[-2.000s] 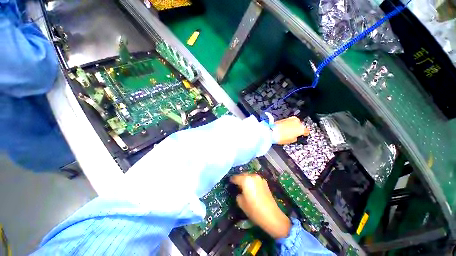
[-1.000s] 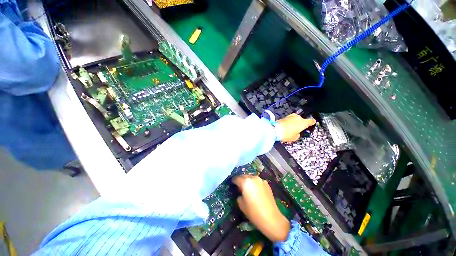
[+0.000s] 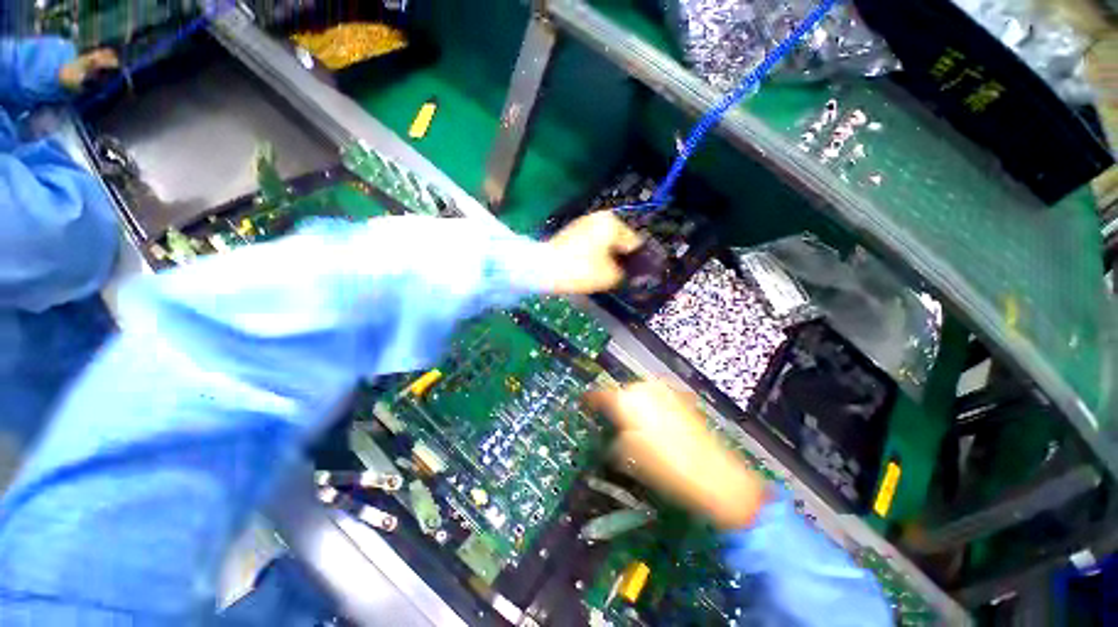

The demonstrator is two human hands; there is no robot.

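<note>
The green circuit board [image 3: 490, 398], crowded with small parts, lies in its black carrier below my arms. My left hand [image 3: 597, 251] is blurred at the bin of dark grey block components [image 3: 672, 260]; whether its fingers hold anything is hidden. My right hand [image 3: 674, 443] is blurred over the board's right edge; its fingertips point left and I cannot tell if they hold a part. Silver-white components [image 3: 721, 331] fill the middle bin, right of my left hand. Another black bin [image 3: 824, 410] holds scattered grey pieces.
A blue coiled cord [image 3: 736, 98] hangs down to my left wrist. A crumpled clear bag [image 3: 858, 312] lies behind the bins. The metal shelf edge [image 3: 785, 153] runs above them. A co-worker's sleeve [image 3: 61, 208] is at the left. Yellow components [image 3: 352, 45] lie at the upper left.
The view has shifted. My left hand has moved from the silver components to the grey-block bin on the left. My left arm has moved up-left, uncovering more of the board.
</note>
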